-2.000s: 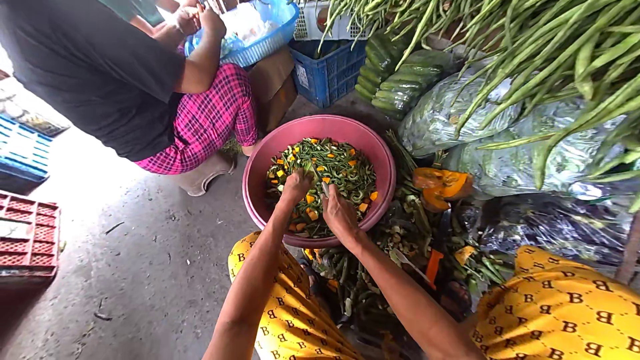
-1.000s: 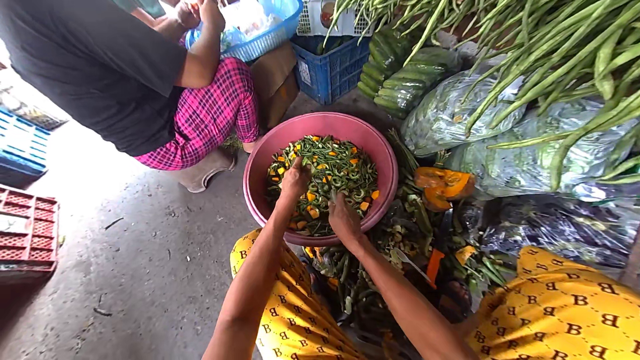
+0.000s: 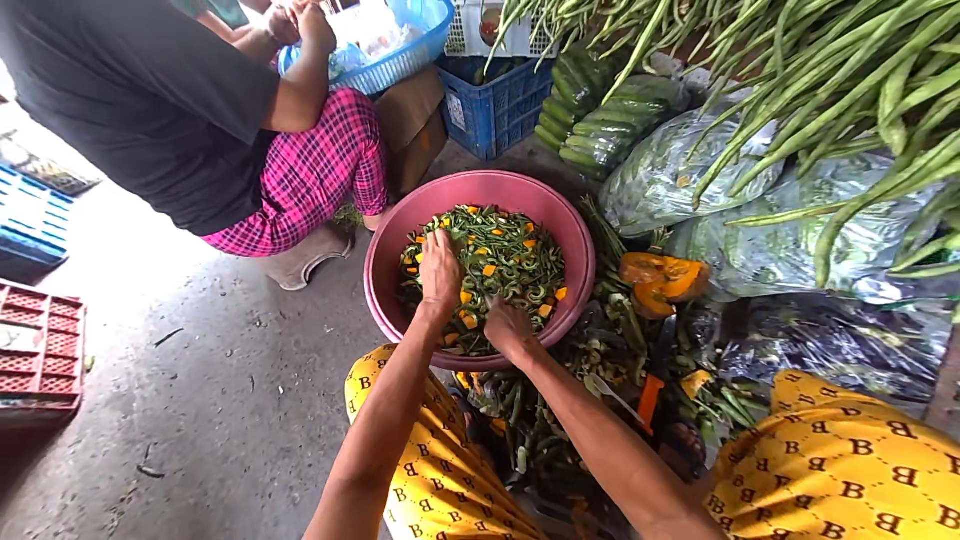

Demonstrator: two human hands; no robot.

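Note:
A round pink plastic basin (image 3: 577, 247) stands on the floor between my knees, holding a mix of cut green vegetables (image 3: 517, 262) and orange squash cubes (image 3: 489, 270). My left hand (image 3: 441, 274) reaches into the left part of the mix, fingertips down among the pieces; whether it grips any is hidden. Lower and to the right, my right hand (image 3: 510, 326) is in the mix near the basin's front rim, its fingers curled. A small blade-like shape shows at its fingertips, too blurred to name.
Cut squash (image 3: 664, 281), an orange-handled tool (image 3: 649, 403) and vegetable trimmings (image 3: 525, 427) lie right of and below the basin. Bagged vegetables (image 3: 690, 165) and long green beans (image 3: 840, 82) fill the right. A person (image 3: 172, 112) sits at left; blue (image 3: 495, 112) and red crates (image 3: 41, 349) stand nearby.
My left hand has turned and lies flatter, with its fingers pointing away from me over the mix. My right hand stays low in the basin, near where it was a second ago.

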